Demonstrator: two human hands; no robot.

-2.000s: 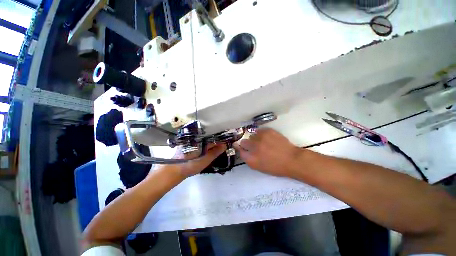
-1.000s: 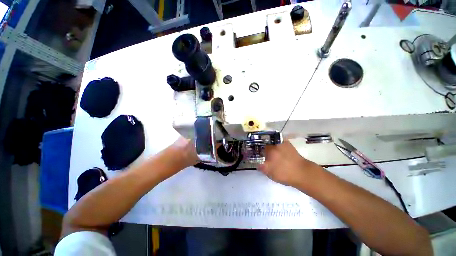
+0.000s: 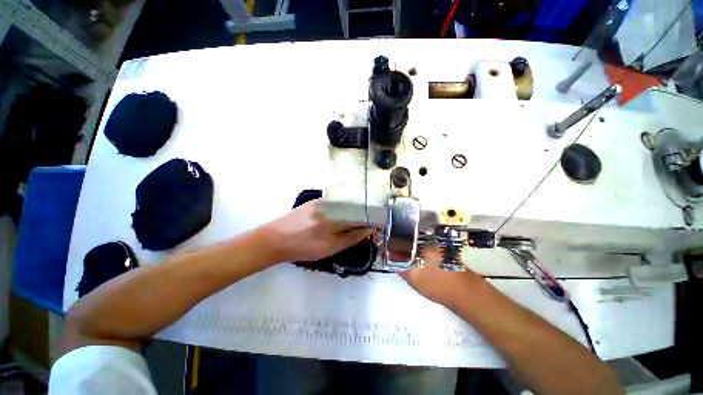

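A black fabric pouch [image 3: 339, 257] lies on the white table at the left side of the machine's needle area, with a pale curved line along its edge. My left hand [image 3: 312, 231] is bare and lies on the pouch, its fingers pointing right to the needle area. My right hand [image 3: 432, 270] is bare and partly behind the chrome guard [image 3: 402, 231] and the tension discs [image 3: 449, 248]; its fingertips are hidden. The off-white sewing machine head [image 3: 455, 185] stands over the work. The needle and presser foot cannot be made out.
Black pouches lie at the left of the table, at the back [image 3: 141, 123], in the middle [image 3: 173, 204] and nearer the front [image 3: 108, 265]. Thread snips [image 3: 546, 279] with a dark cord lie right of my right hand. A blue bin [image 3: 48, 231] stands beyond the table's left edge.
The view has turned and shifted, so the machine head appears further right. More of the black pouch now shows, left of the guard, under my left hand.
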